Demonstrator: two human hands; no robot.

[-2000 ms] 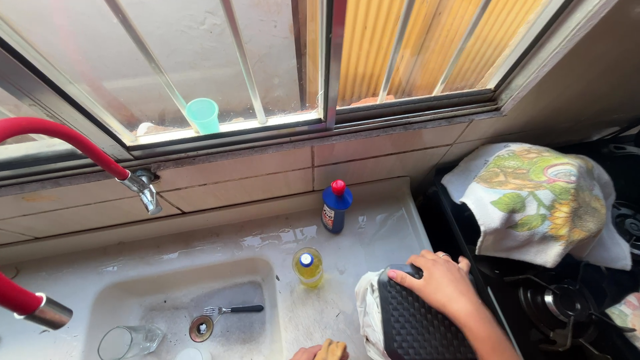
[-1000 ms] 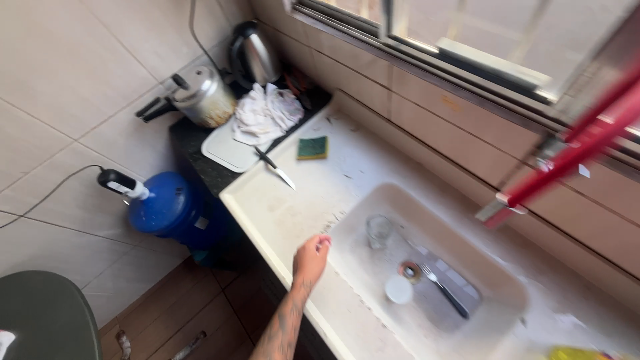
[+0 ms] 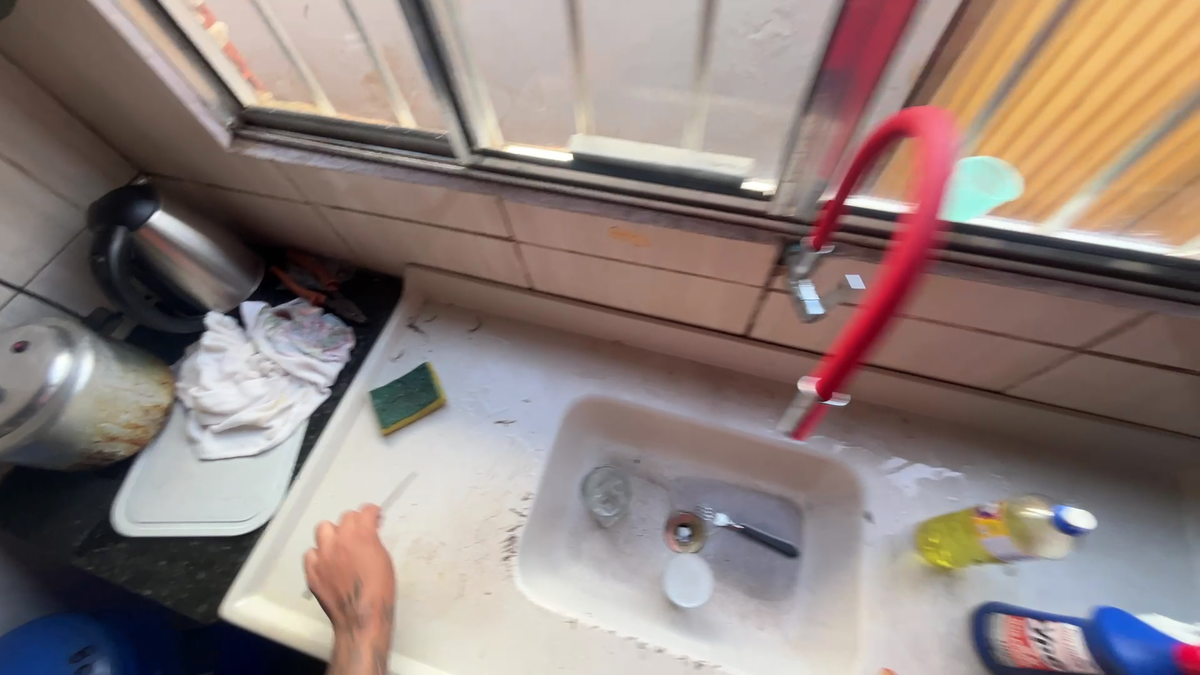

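Observation:
My left hand [image 3: 352, 572] is over the left drainboard of the white sink, its fingers closed around a knife; a blurred, thin blade [image 3: 401, 491] points up and right from them, and the handle is hidden. Above it lies a green and yellow sponge [image 3: 409, 397]. In the sink basin [image 3: 647, 614] are a clear glass [image 3: 607, 494], a black-handled fork [image 3: 755, 534] beside the drain, and a small white round item [image 3: 688, 580]. Only a fingertip of my right hand [image 3: 887, 671] shows at the bottom edge; whether it holds anything is hidden.
A red flexible faucet [image 3: 886, 305] arches over the basin. To the right are a bottle of yellow liquid [image 3: 956, 539] and a blue bottle [image 3: 1125, 639]. At left stand a white cloth [image 3: 244, 394] on a white board [image 3: 202, 497], a kettle [image 3: 187, 253] and a pressure cooker [image 3: 103, 394].
A second ago the knife lay on the drainboard's left edge near the sponge; now it is in my left hand, which has moved left. The view has swung widely.

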